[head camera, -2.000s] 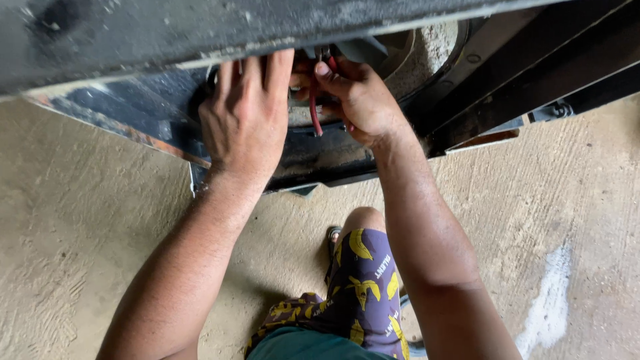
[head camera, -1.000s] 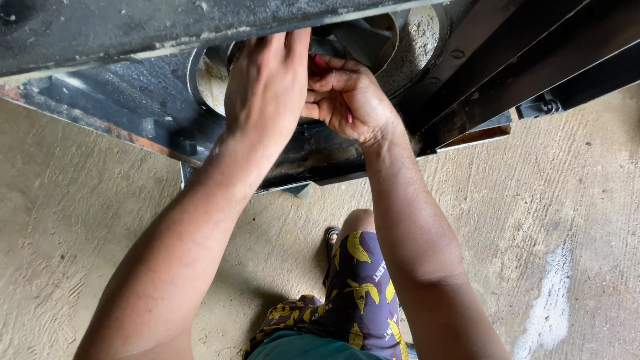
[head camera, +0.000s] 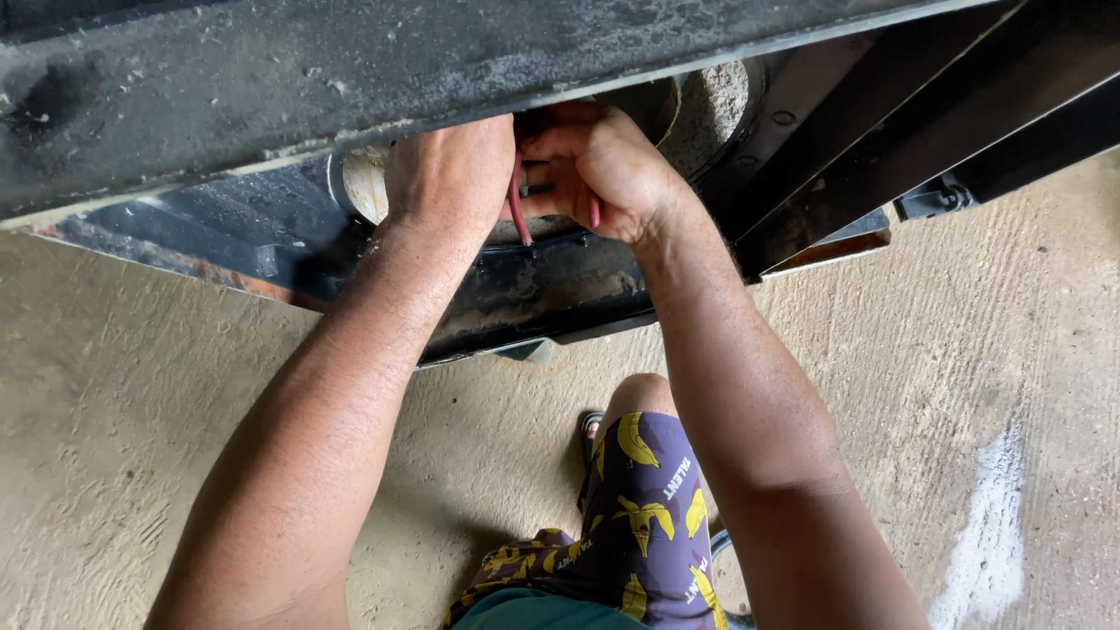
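My left hand (head camera: 451, 179) reaches under the dark metal edge of a machine housing (head camera: 262, 96); its fingertips are hidden behind that edge. Close to its right, my right hand (head camera: 612, 171) is bent inward with its fingers curled around something in shadow. Between the hands hangs a thin red piece (head camera: 518, 206), perhaps a cable or a tool handle, its lower end free. A short pink-red tip (head camera: 595, 213) shows at the palm of my right hand. Behind both hands lies a round opening with a metal ring (head camera: 354, 184). What the fingers grip cannot be made out.
Dark metal beams (head camera: 875, 131) run diagonally at the upper right, with a small bracket (head camera: 936, 197) beside them. A black lower frame bar (head camera: 542, 293) crosses below the opening. The rough concrete floor (head camera: 219, 367) bears a white patch (head camera: 989, 534) at the right.
The long red piece between the hands, hidden one second ago, shows again. My right hand has turned, and its fingers have gone farther up under the edge.
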